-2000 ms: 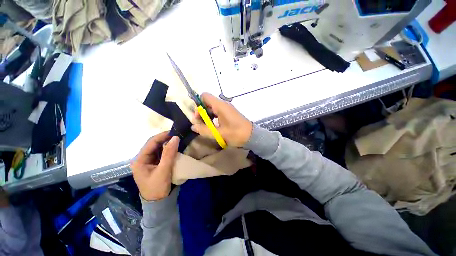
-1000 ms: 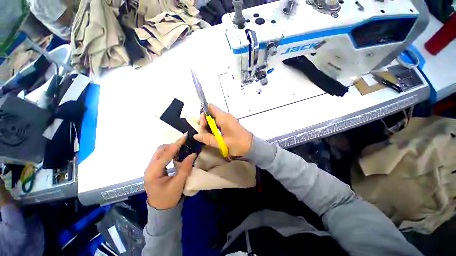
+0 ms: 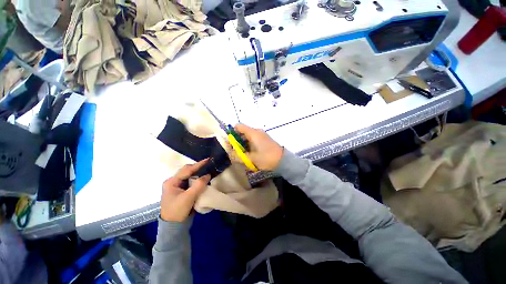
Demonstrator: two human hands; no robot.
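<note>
A beige garment panel [image 3: 238, 194] lies over the table's front edge and hangs towards my lap. A black strip [image 3: 186, 138] lies on it, its far end spread on the table. My left hand [image 3: 182, 194] pinches the black fabric and the panel between thumb and fingers. My right hand [image 3: 261, 148] holds scissors [image 3: 242, 152] with a yellow and a green handle loop. The silver blades point away to the upper left, beside the black strip. Whether the blades touch the fabric cannot be told.
A white sewing machine [image 3: 344, 47] stands at the back right, a loose black piece [image 3: 338, 86] beside it. A beige and black heap [image 3: 105, 41] is at the far left. A beige pile [image 3: 449, 183] is at the right. A small black tool [image 3: 416, 87] lies on brown card.
The black strip's far end is now flatter and straighter. My right hand has tilted the scissors further left, and their blades are lower over the panel. My left hand still grips the fabric.
</note>
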